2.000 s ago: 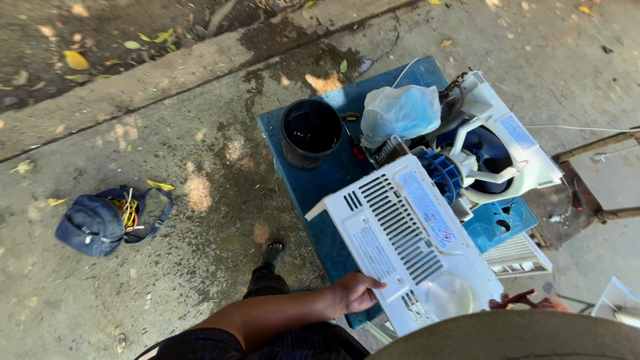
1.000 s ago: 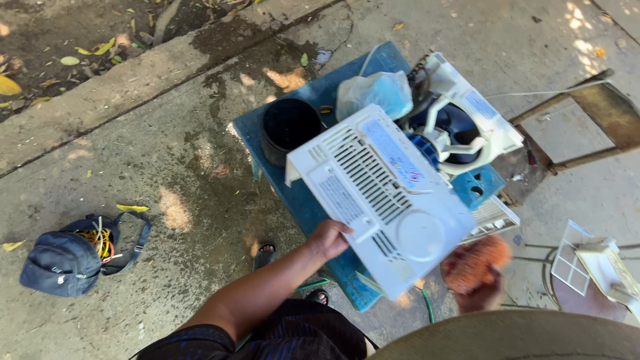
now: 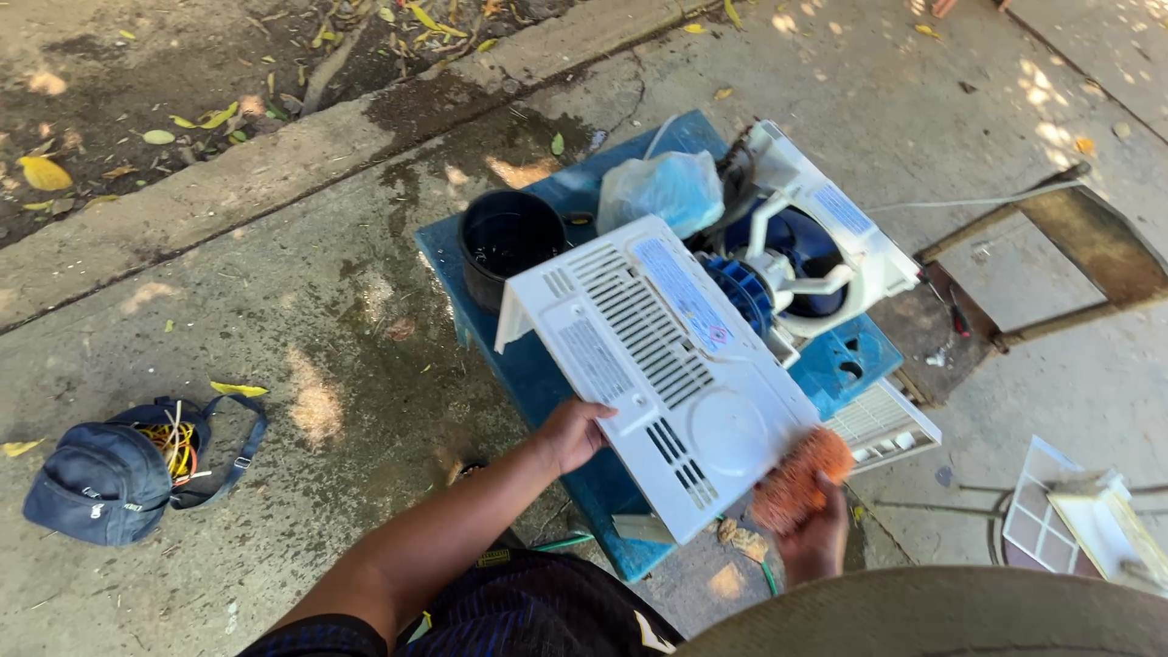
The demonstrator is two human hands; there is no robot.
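Note:
My left hand (image 3: 577, 434) grips the near left edge of a white plastic appliance cover (image 3: 652, 365) with vent slots and printed labels, tilted over the blue table (image 3: 520, 383). In my right hand (image 3: 817, 529) is an orange scrubbing pad (image 3: 803, 479), pressed against the cover's right end. Behind the cover, a white housing (image 3: 821, 219) holds a dark blue fan (image 3: 789, 255), with a blue finned wheel (image 3: 737, 294) at its front. Part of the fan unit is hidden by the cover.
A black bucket (image 3: 511, 239) with liquid and a pale blue plastic bag (image 3: 663, 193) stand on the table. A wooden-framed chair (image 3: 963, 347) bears a screwdriver (image 3: 958, 319). A white grille (image 3: 881, 424) is beside the table; a dark backpack (image 3: 100, 479) with wires lies on the concrete at left.
The orange pad in my right hand has come from beside the cover onto its right end. Two seconds ago no pad showed. My left hand has kept its hold on the cover.

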